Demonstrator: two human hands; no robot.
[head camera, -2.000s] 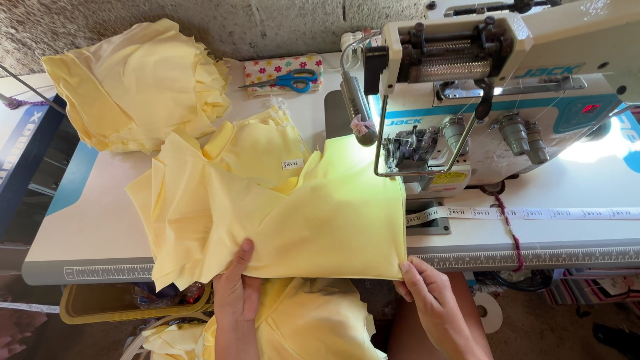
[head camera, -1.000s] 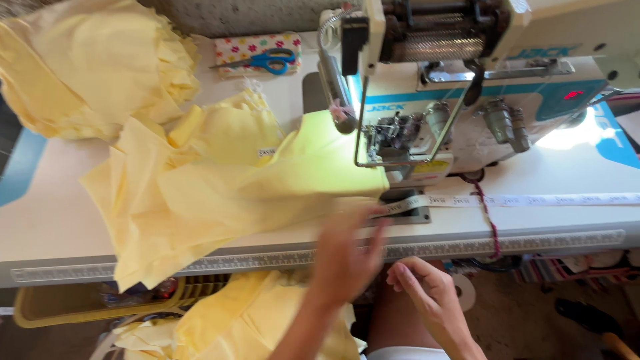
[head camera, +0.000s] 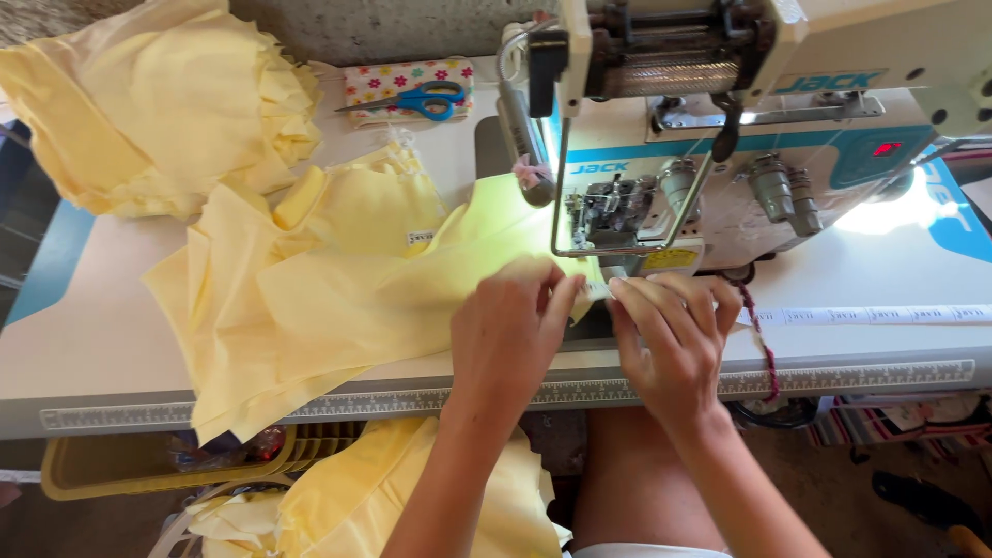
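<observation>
Yellow fabric (head camera: 333, 287) lies on the sewing table, its right end under the presser area of a Jack overlock sewing machine (head camera: 744, 178). At that end my left hand (head camera: 515, 325) pinches the near end of a white label ribbon between thumb and fingers. My right hand (head camera: 674, 333) pinches the same ribbon just to the right. The label ribbon (head camera: 845, 315) runs on to the right along the table, printed with repeated writing. A small white label (head camera: 421, 237) shows on the fabric piece behind. The hands hide part of the fabric edge.
A stack of yellow fabric (head camera: 155, 108) stands at the back left. Blue-handled scissors (head camera: 426, 99) rest on a flowered cloth pouch (head camera: 364, 81). A ruler strip (head camera: 310, 407) runs along the table's front edge. Below are a yellow plastic basket (head camera: 93, 484) and more yellow fabric (head camera: 372, 488).
Both hands have left the yellow fabric's front edge and come together at the label ribbon beside the machine. The view has moved closer to the table.
</observation>
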